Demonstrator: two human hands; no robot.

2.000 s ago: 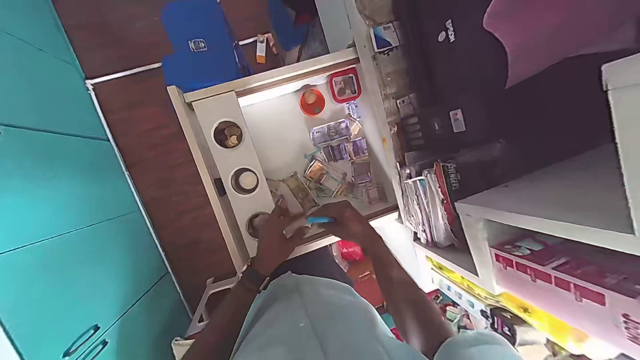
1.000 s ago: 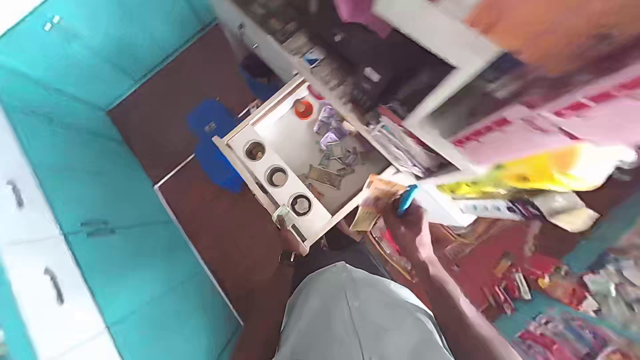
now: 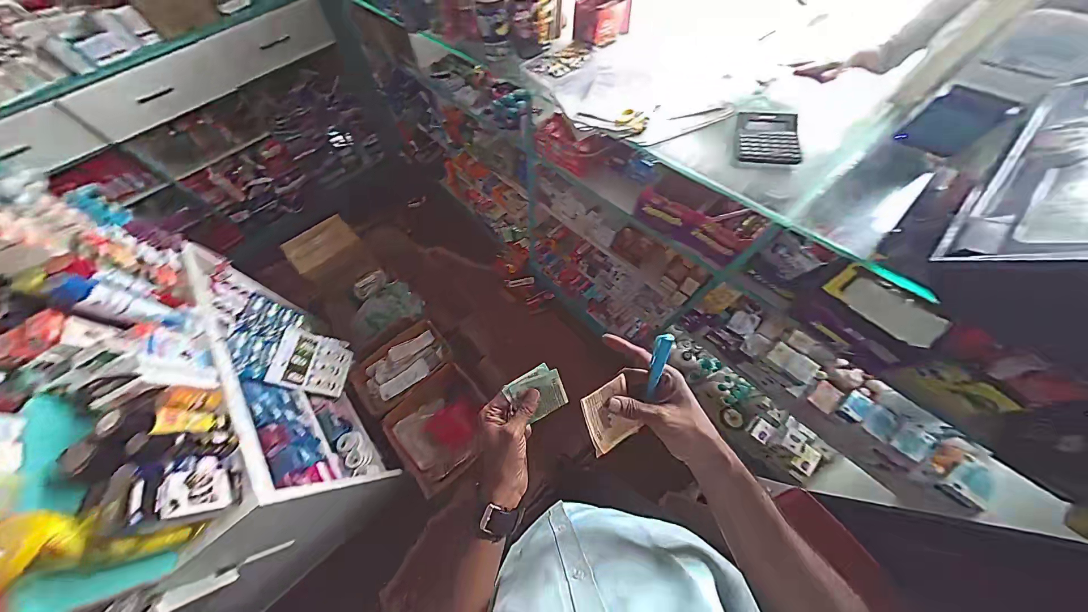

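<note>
My left hand (image 3: 510, 433), with a dark watch on its wrist, pinches folded greenish banknotes (image 3: 544, 395) between thumb and fingers. To its right, my right hand (image 3: 667, 412) holds an orange-brown banknote (image 3: 610, 415) under the thumb. A blue pen (image 3: 660, 361) is also in my right hand, standing up beside the raised index finger. The two hands are apart, in front of my light shirt, and the notes do not touch each other.
At right runs a glass display counter (image 3: 731, 263) with packaged goods; a calculator (image 3: 767, 138) lies on top. Part of another person's hand (image 3: 829, 70) rests on the counter. Cardboard boxes (image 3: 425, 425) stand on the floor. A white divided tray (image 3: 229, 374) of small goods is at left.
The view has swung from the open cash drawer to the shop counter. My left hand, near the drawer before, now holds greenish notes in front of me; my right hand keeps the orange-brown note and blue pen.
</note>
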